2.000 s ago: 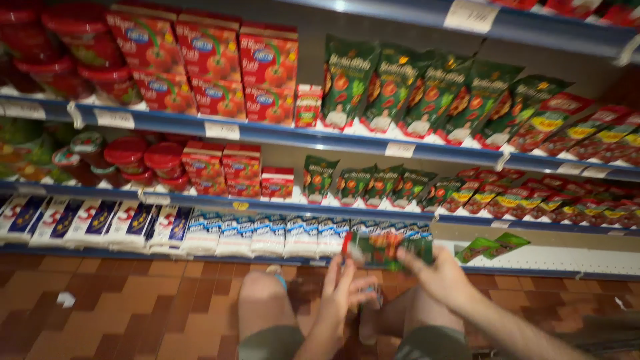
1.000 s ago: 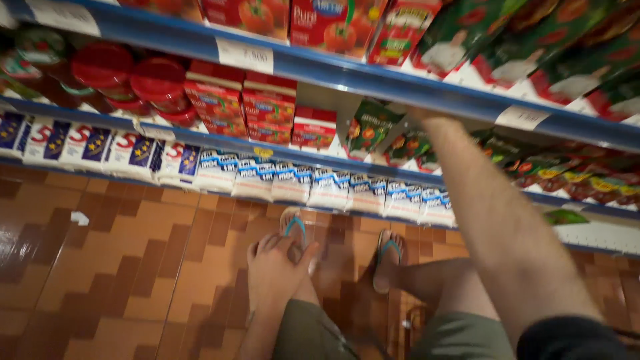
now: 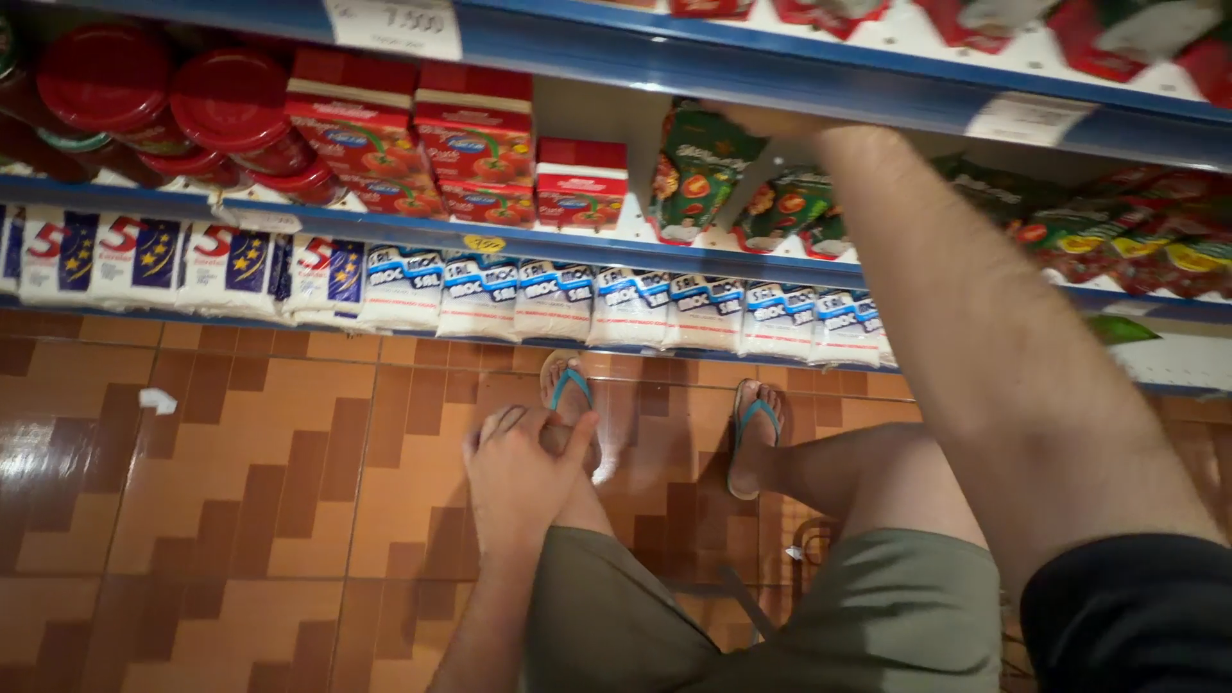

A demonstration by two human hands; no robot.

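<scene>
My right hand (image 3: 784,123) reaches into the middle shelf under the blue shelf edge, at the top of a green tomato sauce pouch (image 3: 701,173). Its fingers are dim and partly hidden, so whether they grip the pouch cannot be told. More green pouches (image 3: 784,207) stand just right of that one, partly behind my forearm. To the left sits a small red tomato puree carton (image 3: 580,188). My left hand (image 3: 525,462) rests on my knee, fingers spread, holding nothing.
Blue shelf edges (image 3: 731,87) run above and below the pouches. Red-lidded tubs (image 3: 231,101) and puree cartons (image 3: 476,135) fill the left. White salt bags (image 3: 630,306) line the bottom shelf, beside white and blue packs (image 3: 140,255). A paper scrap (image 3: 157,401) lies on the tiled floor.
Two seconds ago both hands were together around a green pouch in front of the shelves. Since then my left hand has come to my knee and my right hand has gone into the shelf.
</scene>
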